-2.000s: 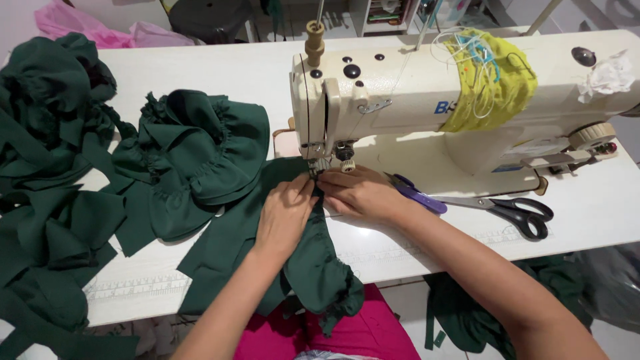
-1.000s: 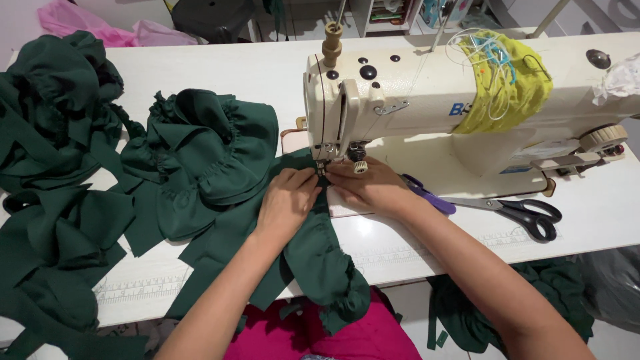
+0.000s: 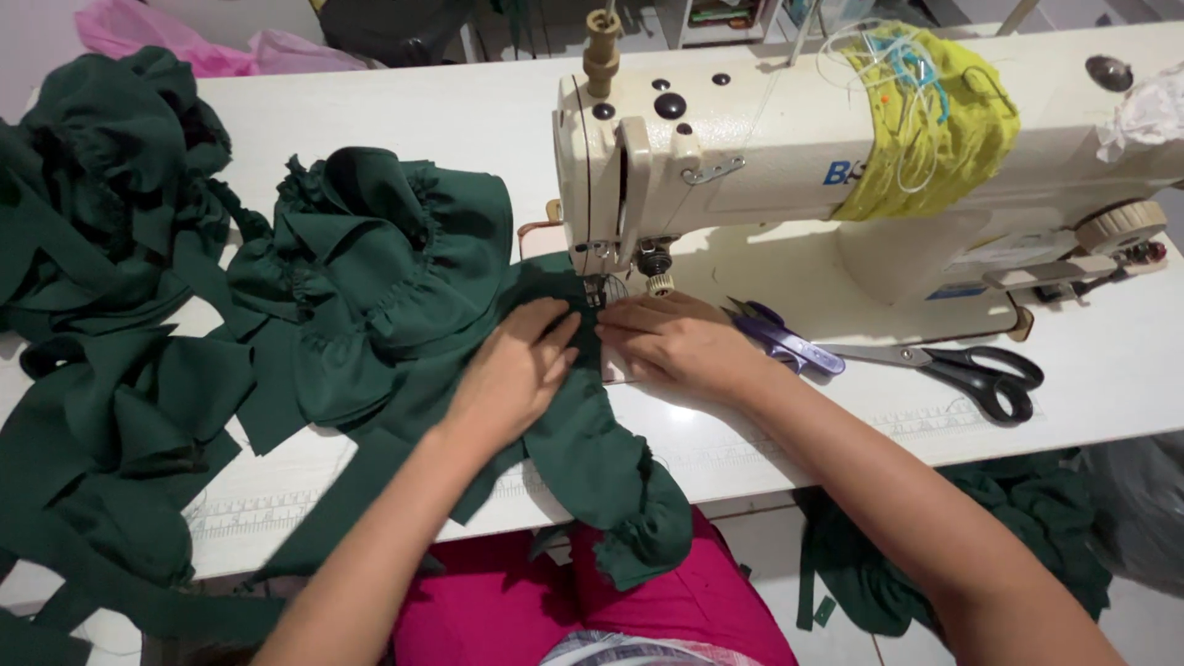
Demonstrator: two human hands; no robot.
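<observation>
A cream sewing machine (image 3: 740, 176) stands on the white table, its presser foot (image 3: 595, 291) over dark green fabric (image 3: 573, 462). My left hand (image 3: 523, 365) lies on this fabric just left of the foot, fingers bent and a little apart. Close to the foot on the right, my right hand (image 3: 680, 342) presses the fabric's edge with its fingertips; whether it pinches the cloth is hidden. The fabric's gathered end hangs over the table's front edge above my lap. Purple thread snips (image 3: 786, 342) and black-handled scissors (image 3: 962, 365) lie right of my right hand.
Heaps of green ruffled fabric (image 3: 388, 268) cover the table's left part (image 3: 111, 166). A yellow-green cloth (image 3: 934, 120) with pins and threads wraps the machine arm. More green fabric (image 3: 962, 536) sits below the front edge at right, beside a plastic bag (image 3: 1142, 509). Ruler markings run along the front edge.
My left hand has shifted slightly away from the presser foot, and its fingers have spread somewhat. My right hand stays beside the foot.
</observation>
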